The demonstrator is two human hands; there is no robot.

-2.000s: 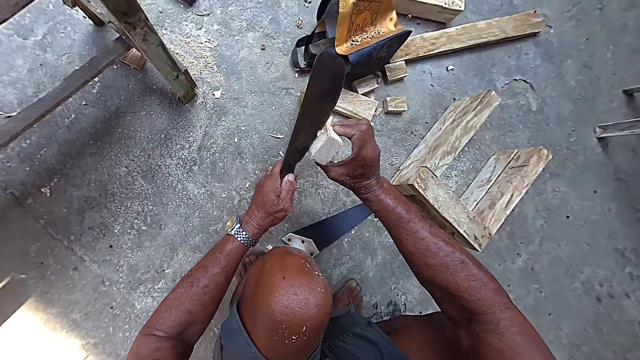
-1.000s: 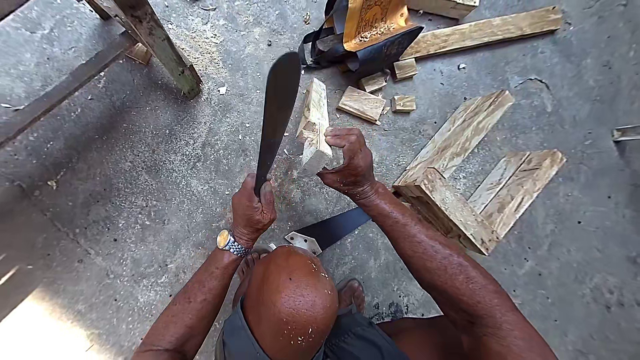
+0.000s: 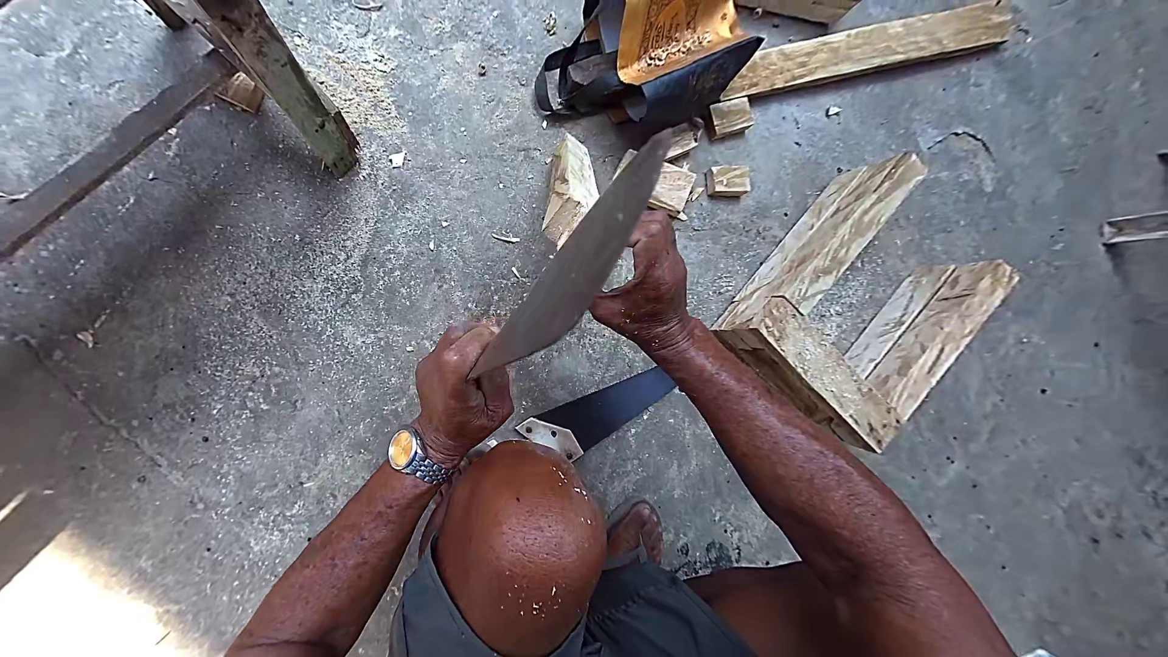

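Note:
My left hand (image 3: 464,388), with a watch on its wrist, is closed around the handle of a machete (image 3: 589,260). The wide dark blade slants up to the right and passes in front of my right hand's fingers. My right hand (image 3: 650,283) grips a pale wood block (image 3: 571,187); the blade hides most of the grip and the block's lower part. Beneath my right forearm, a handsaw (image 3: 613,406) lies near my bent knee, its light metal handle plate partly behind the knee.
An L-shaped assembly of wood boards (image 3: 821,365) lies at right. Small wood offcuts (image 3: 728,181) are beyond my right hand, near a black bag (image 3: 680,87) with a yellow panel and a long board (image 3: 876,46). A wooden trestle leg (image 3: 292,100) stands upper left.
The machete has swung from nearly upright to a slant across the block, its blade now overlapping my right hand's fingers. My right hand keeps hold of the block.

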